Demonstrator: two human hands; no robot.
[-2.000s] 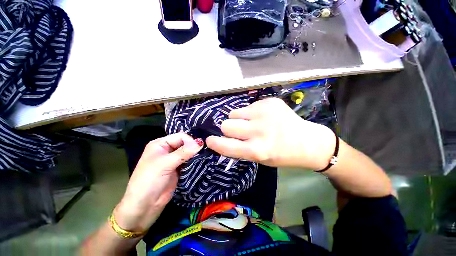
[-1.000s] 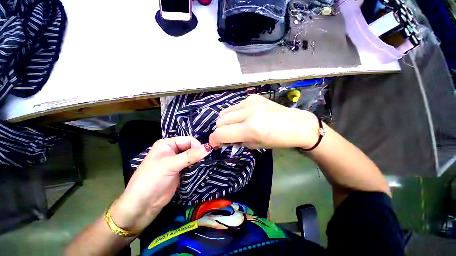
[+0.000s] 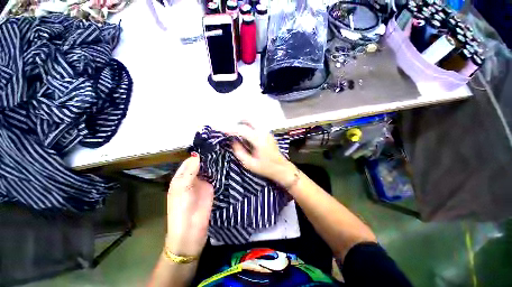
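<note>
A dark garment with white stripes (image 3: 247, 204) hangs bunched between my hands, from the table's front edge down to my lap. My left hand (image 3: 188, 196) is at its left side, with the thumb and fingers at the dark bunched upper part. My right hand (image 3: 259, 152) lies on its upper right part, fingers bent into the cloth and slightly blurred. No needle or thread can be made out.
A heap of the same striped cloth (image 3: 67, 95) covers the table's left. A smartphone (image 3: 221, 50), a red spool (image 3: 248, 40), a clear bag with dark contents (image 3: 296, 50) and a lilac spool basket (image 3: 418, 64) stand along the back. A blue bin (image 3: 388, 178) is below.
The hands have moved apart from the pinched fingertips and up to the table edge, raising and spreading the striped garment. The view has shifted, showing more of the table's back.
</note>
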